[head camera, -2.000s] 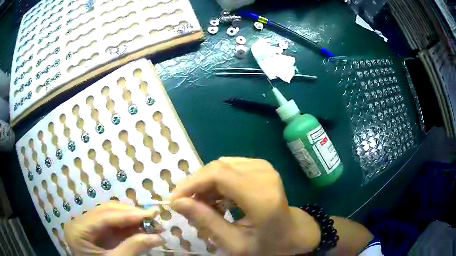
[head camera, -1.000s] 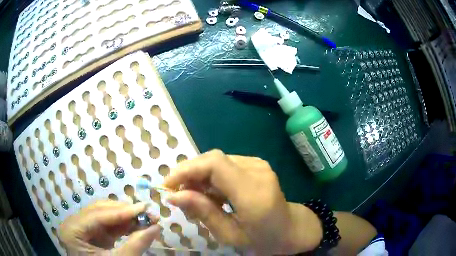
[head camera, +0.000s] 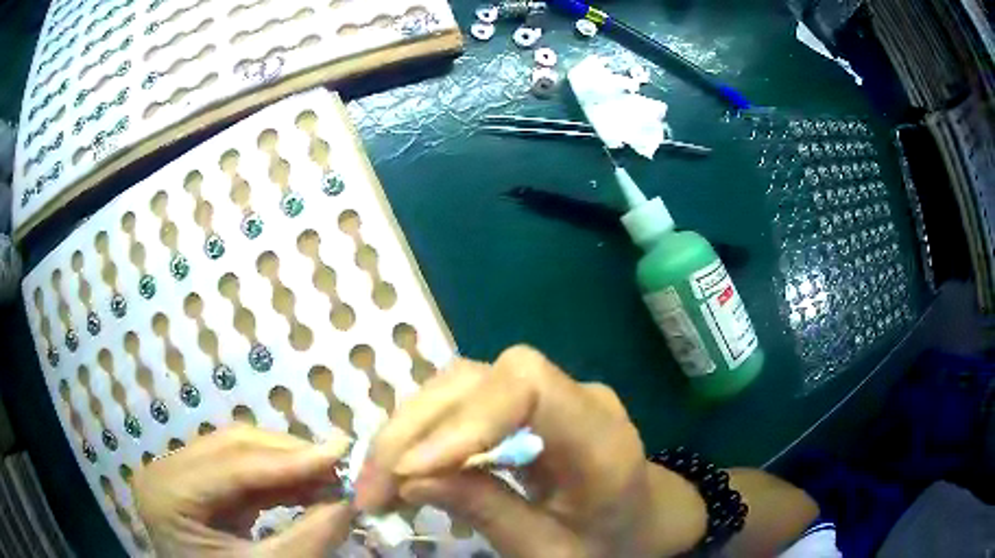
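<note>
My left hand pinches a small round part between thumb and fingers over the holding board. The part is mostly hidden by the fingertips. My right hand is against it and holds a cotton swab, its pale blue tip pointing right, away from the part. The right fingertips also press a piece of white tissue at the part. The holding board has rows of dumbbell-shaped holes, and several of them hold small round green-and-silver parts.
A green needle-tip bottle lies right of the board. Beyond it are a crumpled tissue, metal tweezers, a black pointed tool, a blue pen and loose discs. A blister tray lies right, a second board at upper left.
The swab tip has turned from facing the part to pointing right, away from it. White tissue now shows at the right fingertips. Both hands have come together.
</note>
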